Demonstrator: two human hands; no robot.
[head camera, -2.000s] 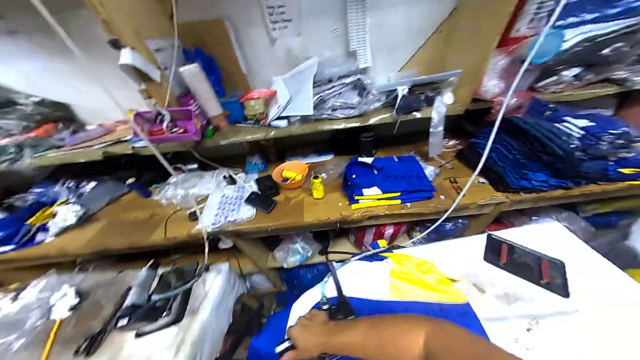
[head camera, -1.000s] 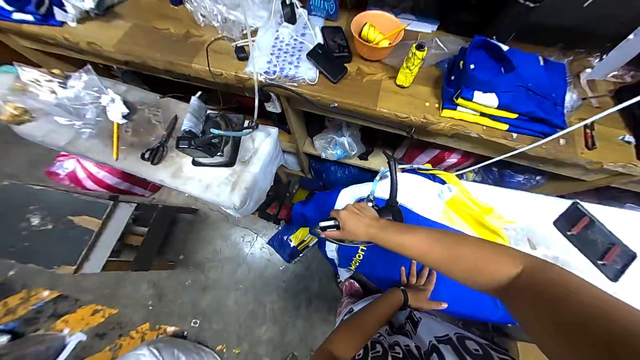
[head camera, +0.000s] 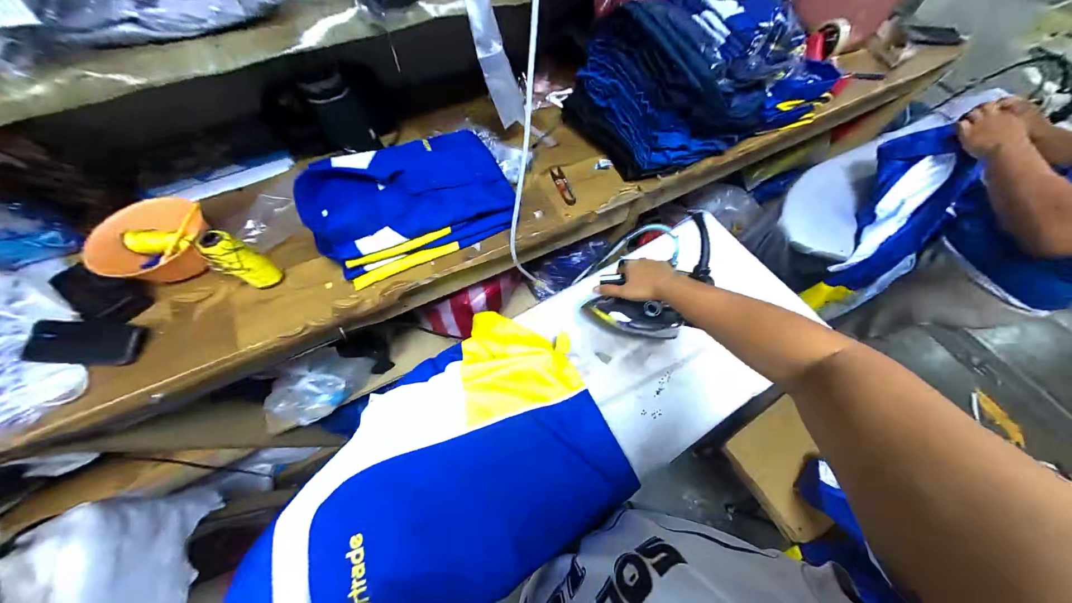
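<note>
My right hand (head camera: 643, 280) grips the handle of a steam iron (head camera: 641, 316), which sits near the far end of a white-covered ironing board (head camera: 712, 352). A blue, white and yellow garment (head camera: 469, 494) with yellow lettering lies over the near part of the board, its yellow part (head camera: 519, 368) closest to the iron. A hose and a cord run from the iron. My left hand is out of view.
A wooden shelf (head camera: 251, 327) holds a folded blue garment (head camera: 410, 197), an orange bowl (head camera: 180, 272), a yellow thread cone (head camera: 241, 261), thread snips (head camera: 563, 184) and a dark phone (head camera: 84, 342). At right, another person's hands (head camera: 997, 126) hold blue cloth.
My right hand has moved the iron off the garment to the board's far part, where the dark-and-red object lay. My left hand, visible a second ago, has left view. The view has swung right.
</note>
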